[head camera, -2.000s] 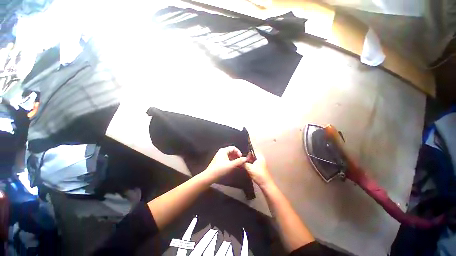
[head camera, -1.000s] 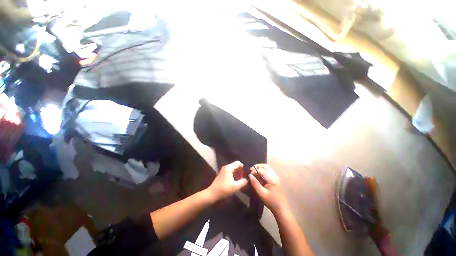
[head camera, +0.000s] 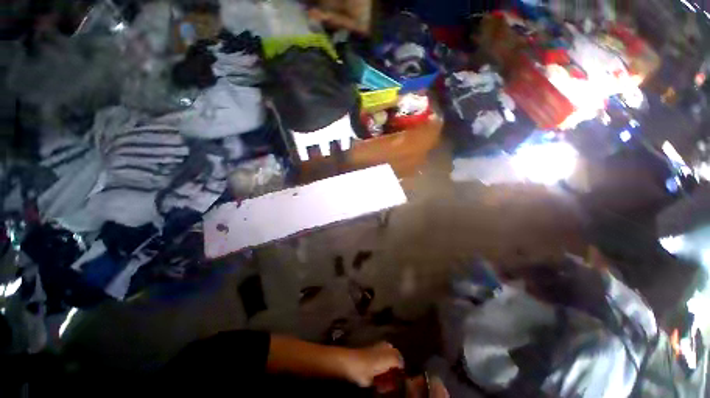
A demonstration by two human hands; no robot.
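Note:
My left hand (head camera: pixel 375 364) is at the bottom edge, just right of centre, with its fingers curled. A small dark red patch (head camera: pixel 389 380) shows beside its fingertips; blur hides whether it is a held item. My right hand (head camera: pixel 436 386) is close to it and mostly cut off by the bottom edge. The dark cloth around the hands is too dark to make out.
A long white board (head camera: pixel 304 208) stands low in the aisle. Behind it are a black plastic bag (head camera: pixel 311 89), a yellow basket (head camera: pixel 379 98) and a blue basket (head camera: pixel 420 81). Grey-white cloth heaps (head camera: pixel 140 167) lie left. A pale bundle (head camera: pixel 506 334) lies lower right.
The view has swung left, away from the pressing table, to the aisle. The iron and black panels have left the picture. My hands now show low at the bottom edge.

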